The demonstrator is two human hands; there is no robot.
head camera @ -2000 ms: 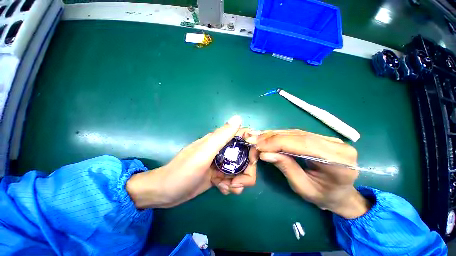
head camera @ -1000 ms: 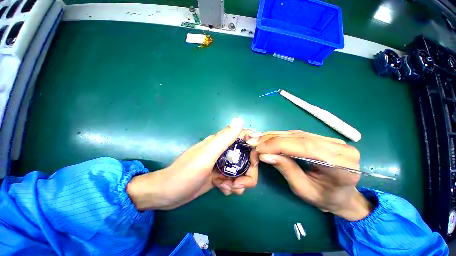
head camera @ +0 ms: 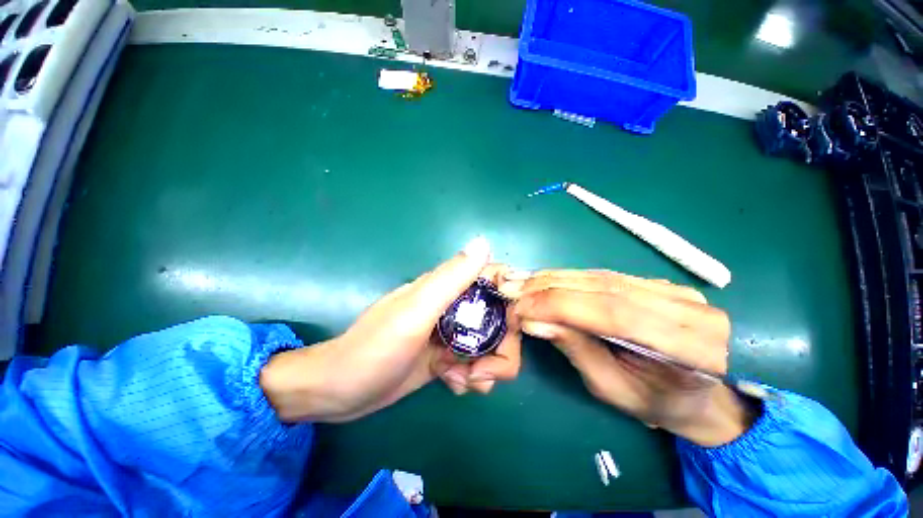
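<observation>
My left hand (head camera: pixel 380 344) holds a round black watch case (head camera: pixel 473 322) between thumb and fingers, its open side with white and silvery parts facing up. My right hand (head camera: pixel 617 329) grips a thin metal tool, probably tweezers (head camera: pixel 663 356), whose rear end runs back towards the wrist. The right fingertips are at the upper right rim of the case. The tool's tip is hidden or too small to make out. An off-white pry stick (head camera: pixel 653 235) with a thin blue tip lies on the green mat beyond my right hand.
A blue bin (head camera: pixel 604 76) stands at the far edge, right of a metal post (head camera: pixel 427 25). A white and gold-yellow piece (head camera: pixel 405 82) lies near the post. White trays (head camera: pixel 61 132) are stacked left. A black tray (head camera: pixel 880 304) and round units (head camera: pixel 800 130) are right. Small white strips (head camera: pixel 606 466) lie near the front.
The rear end of the metal tool has swung down and closer to my right wrist, and the right hand has turned slightly. The left hand and case have hardly moved.
</observation>
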